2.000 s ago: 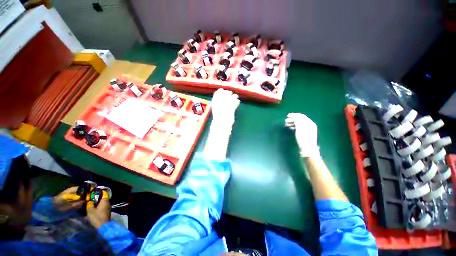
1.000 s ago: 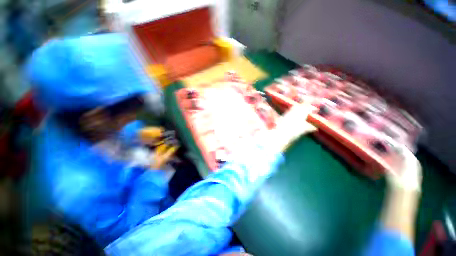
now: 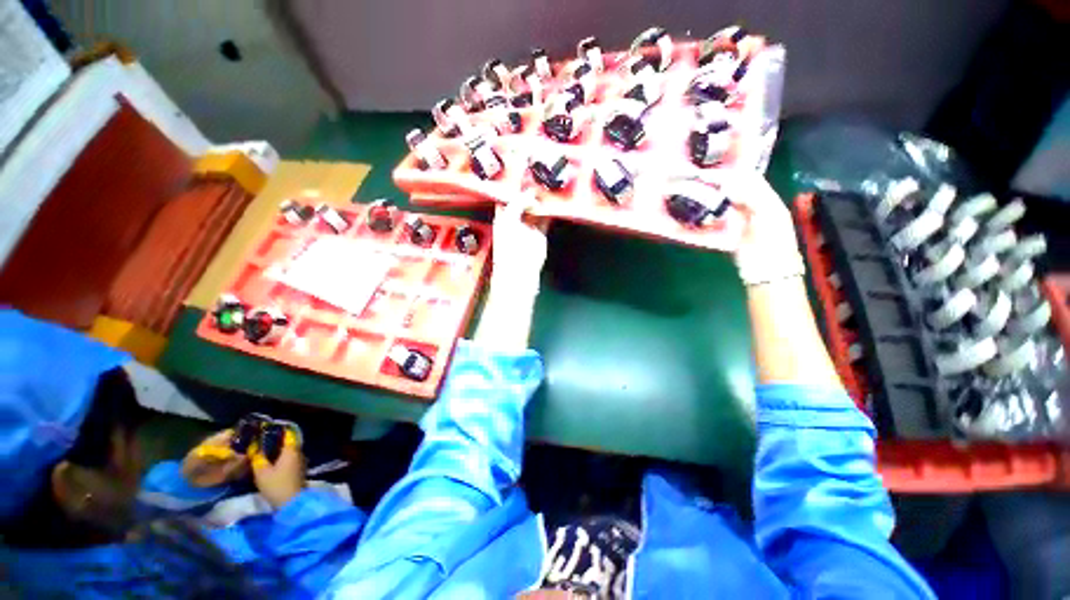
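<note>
A red compartment tray full of smartwatches is tilted, its right side raised above the green bench. My left hand, in a pale glove, is at its front edge, with the fingertips hidden under the tray. My right hand, also gloved, holds its front right corner. Dark watch cases with pale straps stand in the tray's pockets.
Another red tray with a few watches and a white paper slip lies at left. At right, a black slotted holder and looped pale straps rest on red trays. A person in blue sits at left holding watches.
Both hands have come to the full tray, my right hand from the bare bench to its right corner. The tray is now lifted and tilted. The camera swung left and back.
</note>
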